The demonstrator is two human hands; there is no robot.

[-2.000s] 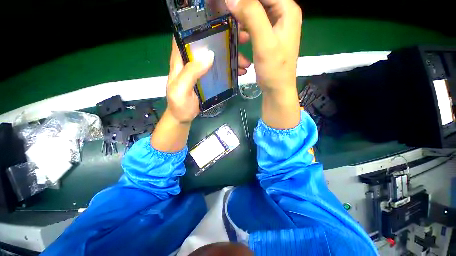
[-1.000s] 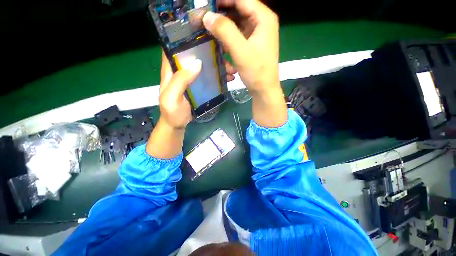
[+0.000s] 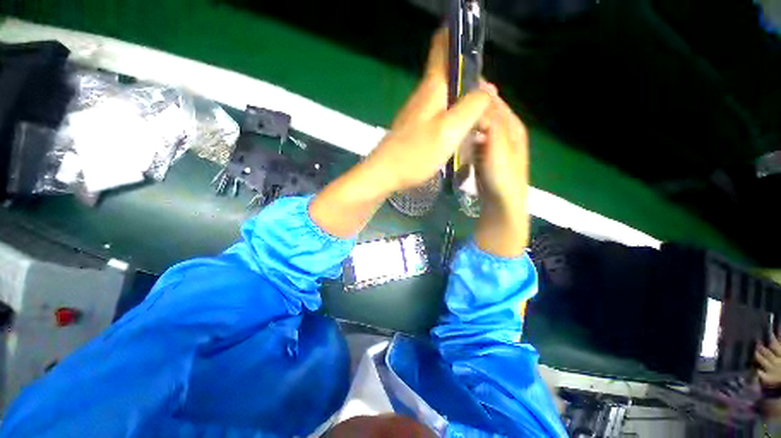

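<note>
A phone assembly point(image 3: 456, 77) is held up at the top centre, turned nearly edge-on, with a thin yellow edge showing. Its top end runs to the picture's edge. My left hand point(image 3: 428, 133) grips it from the left, thumb across towards its face. My right hand point(image 3: 505, 158) is at its right side, fingers curled close to it; the grip is partly hidden. A second open phone point(image 3: 385, 261) with a pale battery lies flat on the dark green mat point(image 3: 321, 299) below. Thin tweezers point(image 3: 447, 244) lie to its right, close to my right sleeve.
Crinkled plastic bags point(image 3: 120, 141) lie at left, with black plates point(image 3: 274, 167) beside them. A speckled disc point(image 3: 417, 197) and a small clear round thing point(image 3: 468, 201) lie behind the phone. A black phone tray point(image 3: 736, 299) is at right. Another person's hand point(image 3: 768, 364) shows at the right edge.
The held phone has turned from face-up to nearly edge-on and moved right. My right hand has come down from its upper part to its side. The whole view has rotated.
</note>
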